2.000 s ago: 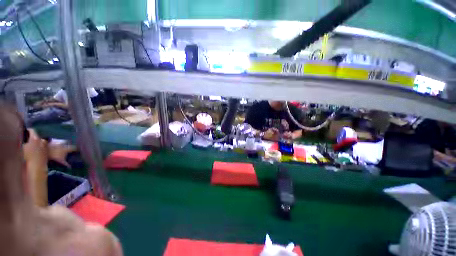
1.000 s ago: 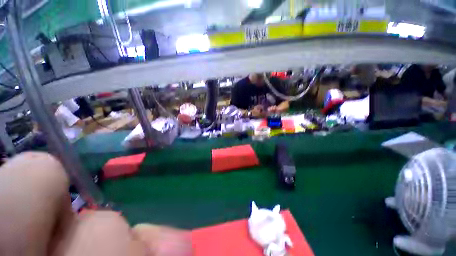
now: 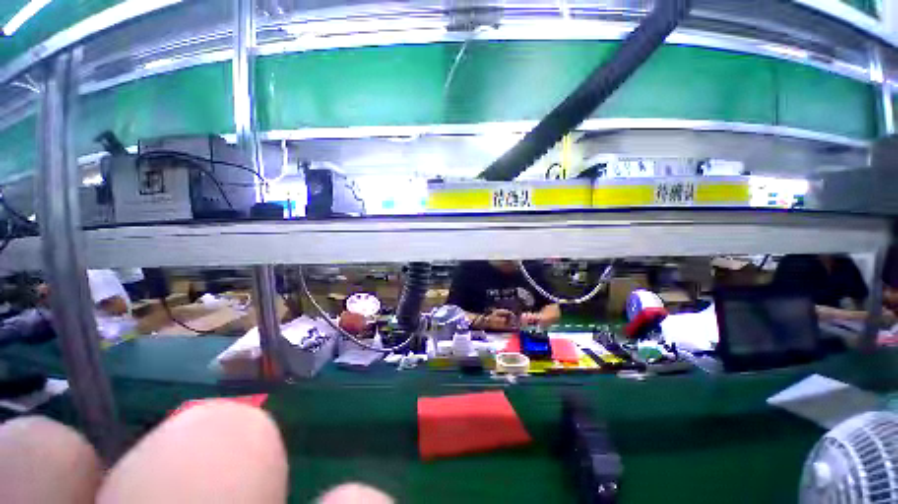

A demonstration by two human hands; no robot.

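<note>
My left hand point(image 3: 197, 458) shows as large, blurred rounded finger shapes very close to the camera at the bottom left, cut off by the lower edge. Whether it holds anything is hidden. My right hand is out of the picture. A long black device point(image 3: 591, 453) lies on the green bench point(image 3: 364, 443), right of the middle, near the lower edge. A red pad point(image 3: 471, 423) lies to its left. Another red pad point(image 3: 236, 401) shows partly behind my fingers.
A white fan point(image 3: 857, 468) stands at the lower right, with a white sheet point(image 3: 822, 399) behind it. Metal posts point(image 3: 74, 256) and a shelf point(image 3: 443, 239) with yellow-labelled boxes point(image 3: 507, 195) cross the view. A person point(image 3: 502, 295) sits opposite, near a dark screen point(image 3: 763, 330).
The camera has tilted up, so the bench sits lower in view. The front red mat and white bunched cloth have left the picture. My left hand stays close at the lower left.
</note>
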